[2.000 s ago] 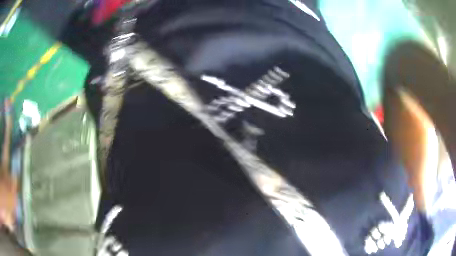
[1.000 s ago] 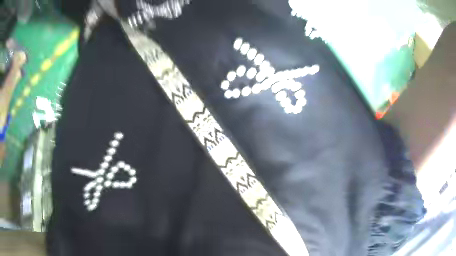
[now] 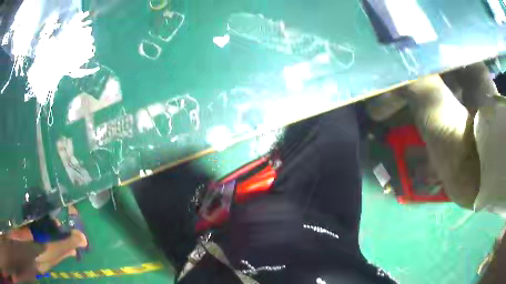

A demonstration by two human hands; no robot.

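Note:
Neither of my hands can be made out. A blurred brown patch is cut off at the lower right edge; I cannot tell what it is. The green tabletop (image 3: 188, 72) lies in front of me. A tangled pile of white cords (image 3: 55, 55) is on it at the upper left. Yellowish rubber bands (image 3: 150, 50) lie right of the cords. A clear crumpled strip, perhaps plastic (image 3: 288, 40), lies at the top middle. A dark item with a white face (image 3: 402, 22) is at the upper right. My lap shows black clothing (image 3: 316, 194) and a red item (image 3: 255, 183).
The table's front edge (image 3: 310, 117) runs diagonally above my lap. A red stool-like frame (image 3: 408, 166) and pale beige cloth (image 3: 452, 144) are at the right. A person's foot (image 3: 66, 244) is at the lower left, near a yellow floor line (image 3: 122, 269). Small white scraps lie on the table.
The view has swung up from the black cloth with sparkling bows and patterned band to the tabletop. The cloth is now only at the bottom, and the cords have come into view.

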